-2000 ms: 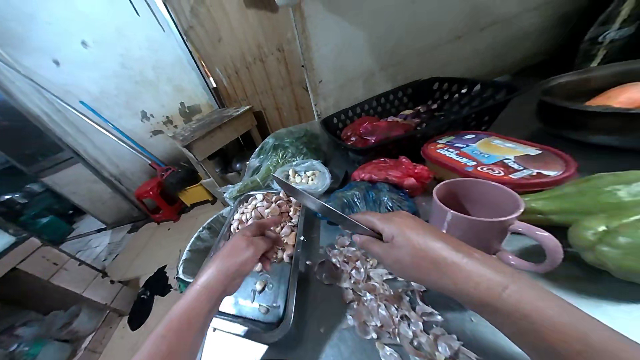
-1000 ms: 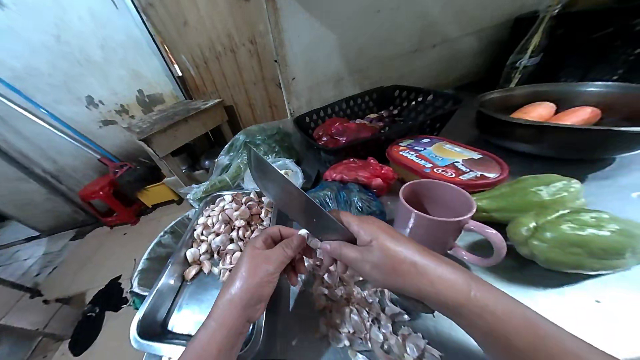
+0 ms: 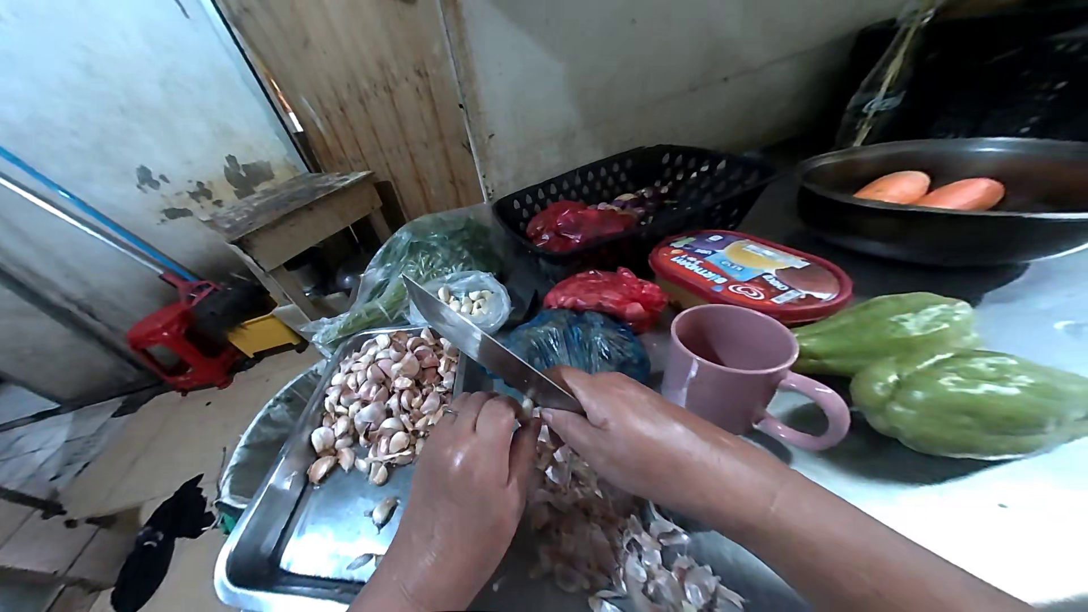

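Note:
My right hand [image 3: 620, 425] grips a wide-bladed kitchen knife [image 3: 489, 348], its blade slanting up and left. My left hand [image 3: 476, 459] pinches a garlic clove [image 3: 527, 408] by the blade's lower edge near the handle. Unpeeled garlic cloves [image 3: 391, 391] fill the far part of a steel tray [image 3: 327, 544] left of my hands, with a few loose cloves nearer me. Garlic skins [image 3: 637, 544] lie heaped on the metal table below my hands. Behind the knife tip is a small plastic bag of peeled cloves [image 3: 467, 302].
A pink mug [image 3: 727, 365] stands right of my right hand, beside green chayotes [image 3: 969, 391]. Behind are blue [image 3: 578, 344] and red [image 3: 605, 297] plastic bags, an oval tub [image 3: 752, 272], a black basket [image 3: 637, 170], bagged greens [image 3: 425, 255] and a pan [image 3: 943, 229] with carrots.
My left hand was over the cloves in the tray two seconds ago; it has come right to the knife and now holds a clove. The knife has stayed in my right hand.

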